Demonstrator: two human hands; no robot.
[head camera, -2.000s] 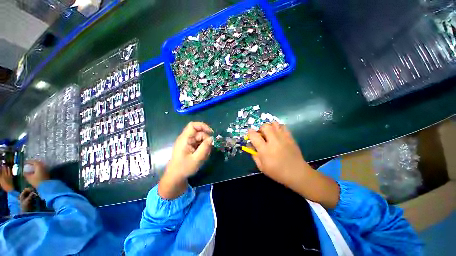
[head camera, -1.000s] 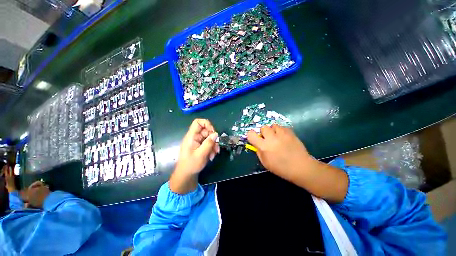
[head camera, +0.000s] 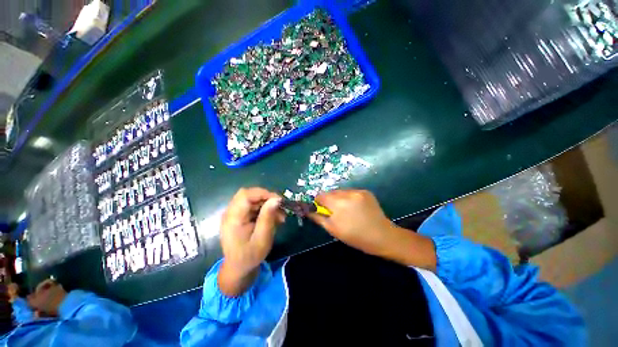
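My right hand (head camera: 354, 220) is closed on yellow-handled pliers or cutters (head camera: 321, 209), whose dark jaws point left. My left hand (head camera: 249, 227) is pinched at the jaw tips; a small piece seems to be between its fingertips, too small to tell clearly. A loose pile of small green and white circuit boards (head camera: 325, 169) lies on the dark green mat just beyond the hands. A blue tray (head camera: 374, 80) heaped with the same small boards stands behind the pile.
Blister trays with rows of white and silver parts (head camera: 146, 203) lie left, beside another clear tray (head camera: 62, 203). A stack of ribbed clear trays (head camera: 535, 74) stands right. An open cardboard box with clear plastic (head camera: 535, 203) is below the bench edge. Another person's hand (head camera: 47, 298) shows lower left.
The view has shifted, so the trays sit further left. The dark jaws have come to my left fingertips, and my two hands are closer together.
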